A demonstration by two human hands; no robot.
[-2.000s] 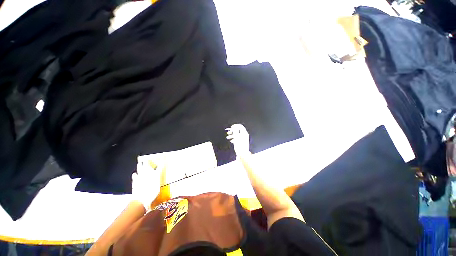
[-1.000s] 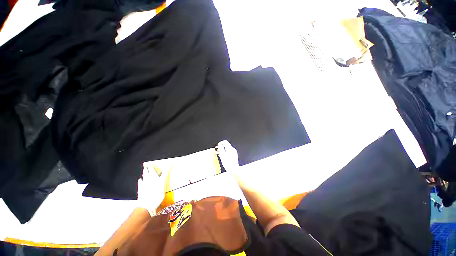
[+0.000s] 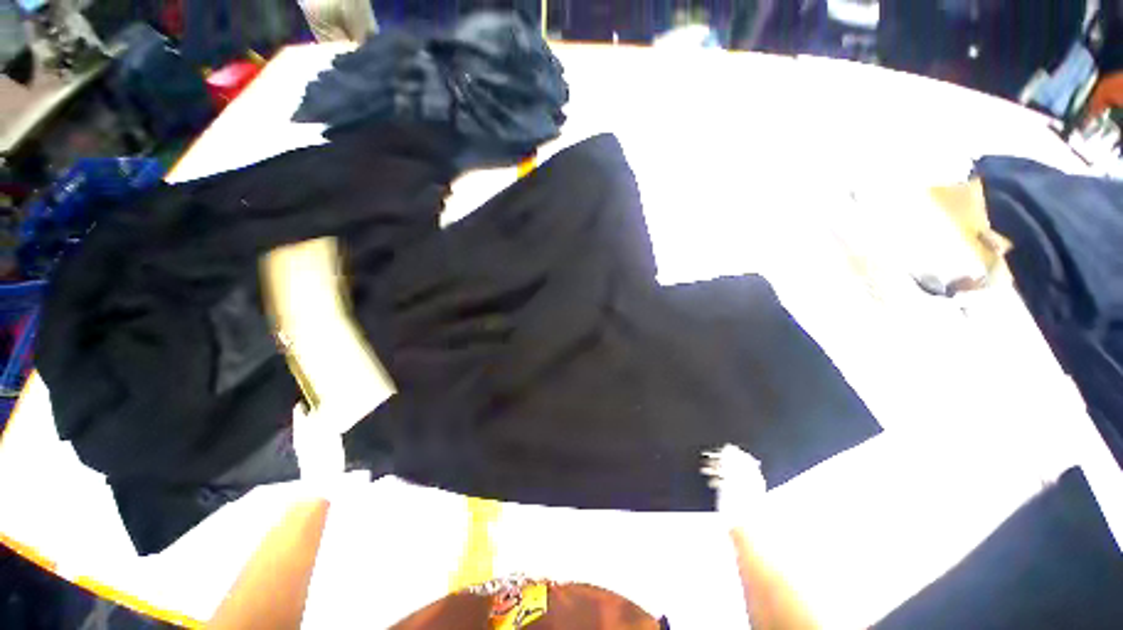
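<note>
My left hand (image 3: 320, 446), in a white glove, holds one end of a stiff cream card (image 3: 323, 322). The card is raised above the black cloth at the left and points away from me, slightly blurred. My right hand (image 3: 739, 478), also in a white glove, is at the near edge of the spread black garment (image 3: 554, 357), with its fingertips on or just over the cloth. The glare hides what its fingers hold, if anything. The black garment lies flat with soft folds and a notched right side.
A crumpled dark blue-grey bundle (image 3: 450, 84) lies at the far left of the white table (image 3: 788, 135). Brown card (image 3: 961, 228) lies at the right, beside navy garments (image 3: 1071, 246). Black cloth (image 3: 1022, 572) covers the near right edge. Blue crates (image 3: 86, 203) stand beyond the left edge.
The view has shifted up, showing more of the far table. My left hand has lifted the card from the near edge and swung it left over the cloth. My right hand has moved away from the card.
</note>
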